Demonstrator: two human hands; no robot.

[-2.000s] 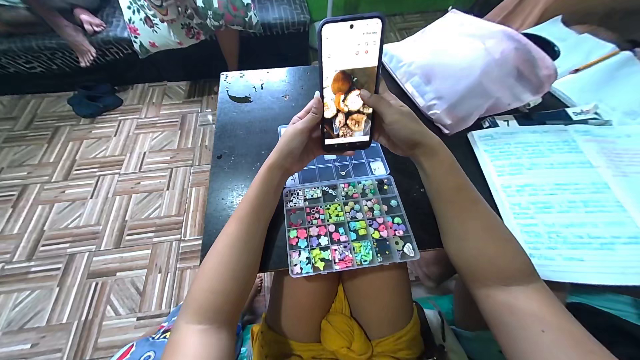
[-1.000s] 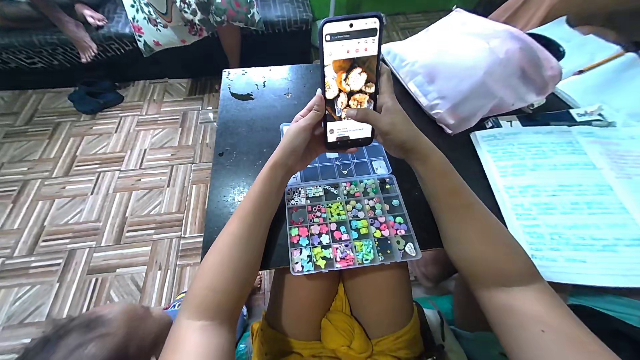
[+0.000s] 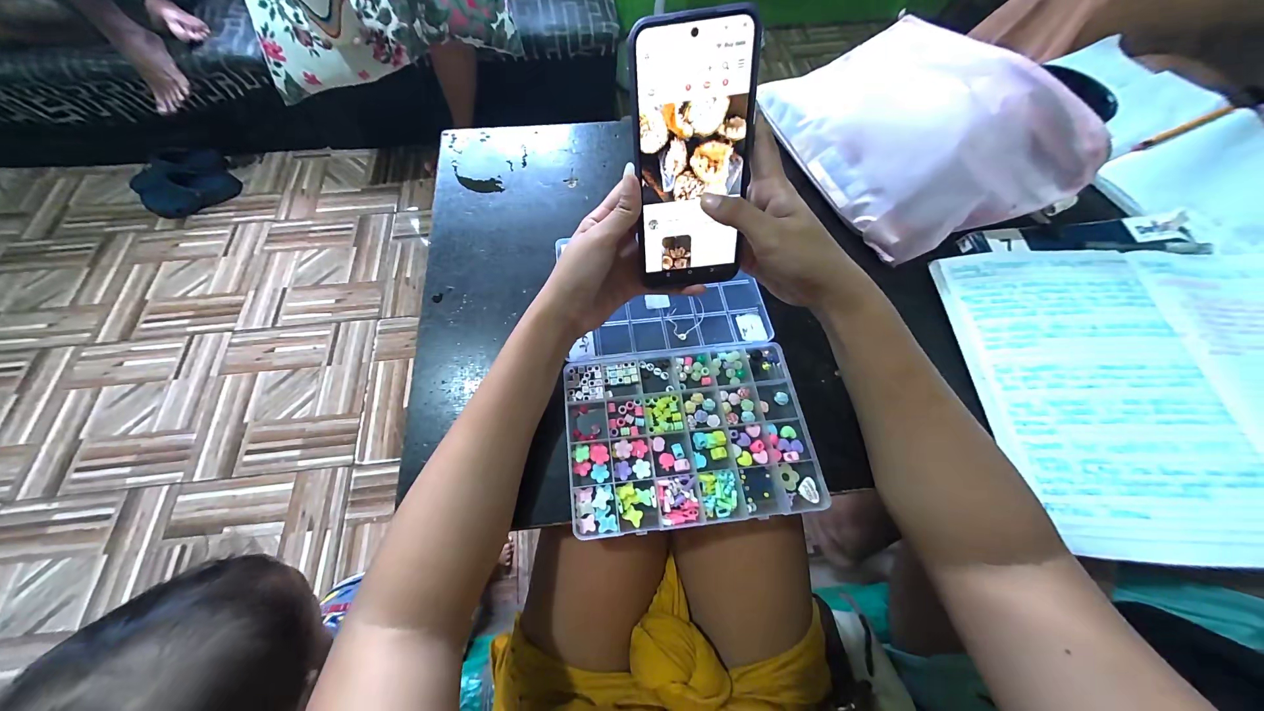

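Note:
A smartphone (image 3: 694, 148) in a dark case stands upright between my two hands above a black table. My left hand (image 3: 607, 252) grips its left side and lower edge. My right hand (image 3: 790, 232) holds the right side, its thumb over the lower part of the lit screen, which shows pictures of food. Under the phone, a clear plastic bead organizer box (image 3: 691, 444) lies with its lid folded back, its compartments filled with colorful beads, some shaped like flowers. A thin clear strand (image 3: 683, 321) rests in the lid, partly near my hands.
The black table (image 3: 474, 267) has worn patches. At right lie a pale fabric pouch (image 3: 948, 128), an open notebook (image 3: 1106, 395) with handwriting and a pencil (image 3: 1185, 128). A person's head (image 3: 178, 642) is at lower left. Dark slippers (image 3: 186, 183) lie on the floor; other people sit behind.
The picture on the phone screen has moved upward and a smaller one shows below it. A person's head has come in at the lower left. Both my hands keep hold of the phone.

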